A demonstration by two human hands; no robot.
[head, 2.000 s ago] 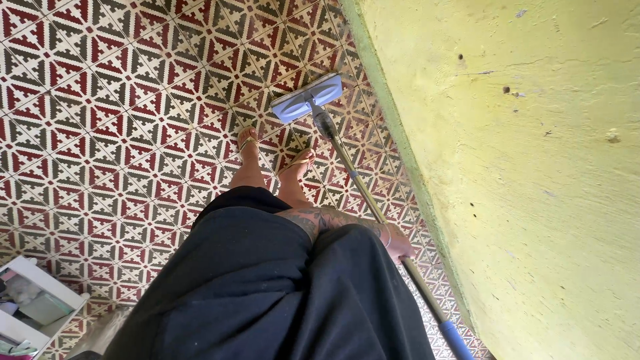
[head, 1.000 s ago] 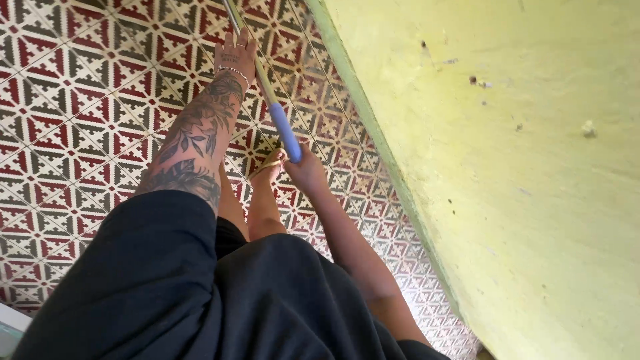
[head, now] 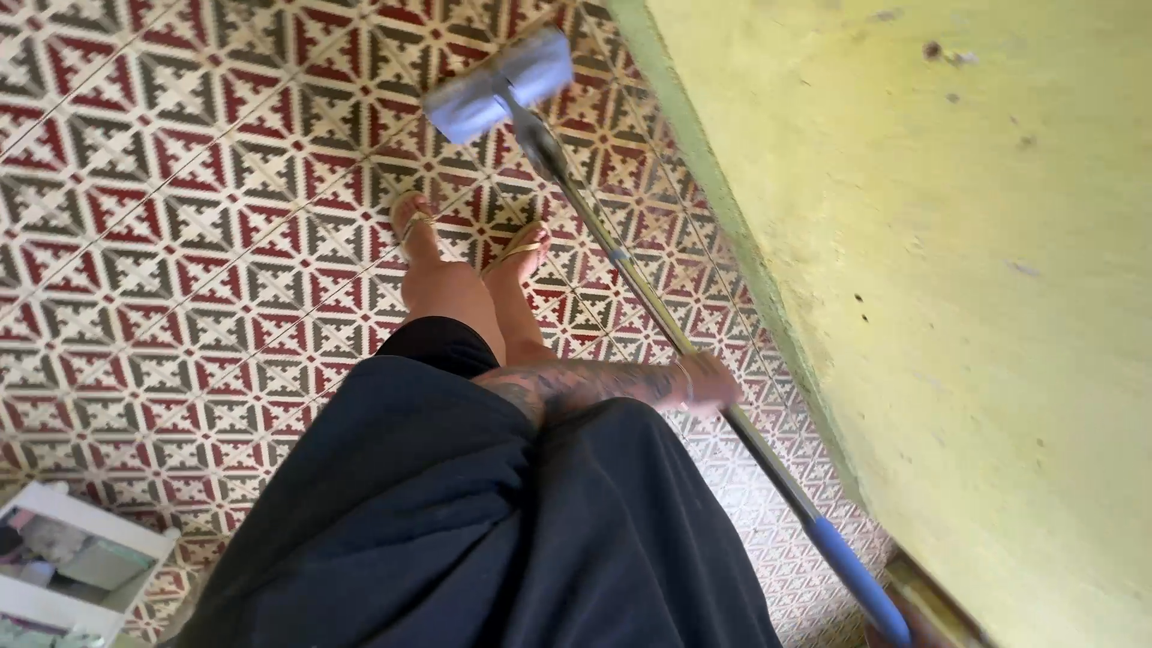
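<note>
A flat mop [head: 499, 85] with a blue-grey rectangular head, slightly blurred, is at the floor beyond my sandaled feet. Its pole slants down to the right, past my right leg. My left hand [head: 711, 380], at the end of a tattooed forearm that crosses in front of my thighs, is closed around the middle of the pole. The blue grip [head: 855, 576] forms the pole's lower-right end. There my right hand [head: 909, 624], mostly cut off by the frame's bottom edge and dark, holds the grip's end.
Patterned red, grey and cream tiles [head: 207, 216] cover the floor. A yellow-green wall [head: 972, 297] with a green lower edge runs along the right. A white shelf unit [head: 76, 603] holding assorted things stands at bottom left. A brown-edged frame [head: 931, 589] shows at lower right.
Since one second ago, both hands and the pole have come back toward my body and to the right. The mop head, out of view then, shows again.
</note>
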